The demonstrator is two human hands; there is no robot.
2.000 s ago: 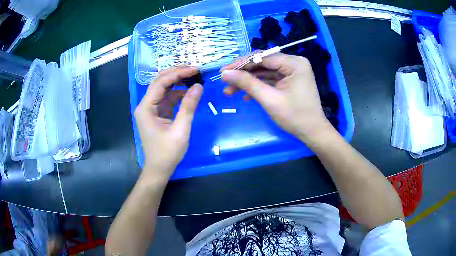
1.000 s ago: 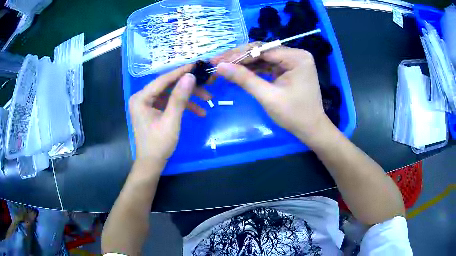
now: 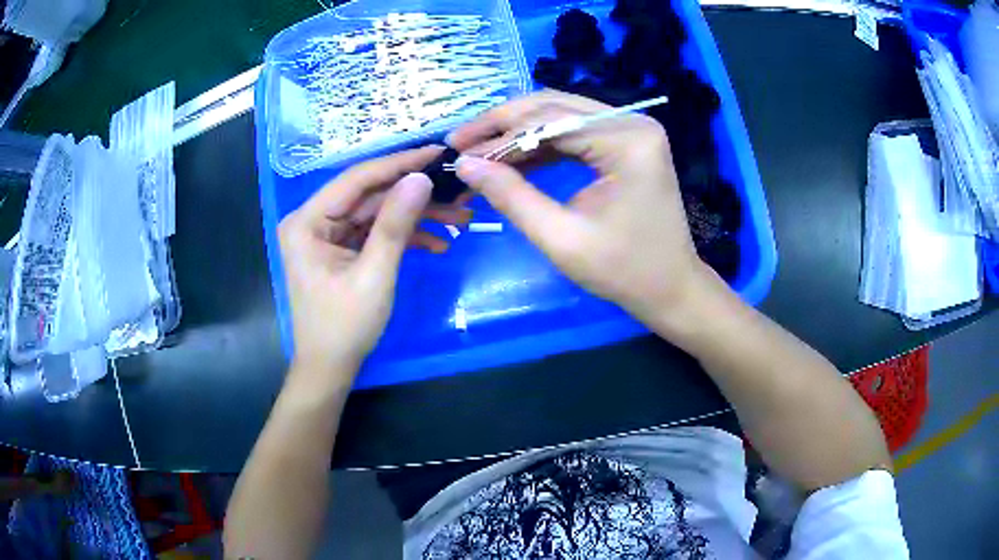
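Note:
My left hand pinches a small black housing between thumb and fingers, above the blue tray. My right hand holds a wire-lead component, a thin white stick with a wider white block partway. Its fine ends point left at the housing; whether they are inside it is too small to tell. The right fingertips are close to the left ones. Short white sleeves lie on the tray floor below the hands, one of them nearer the front.
A clear parts box full of white leads sits in the tray's left part. Black housings are piled at right. Side boxes stand left and right. A red stool is below right.
My right hand has moved left and the lead ends have come up to the black housing in my left hand. The tray and boxes have shifted slightly left in view.

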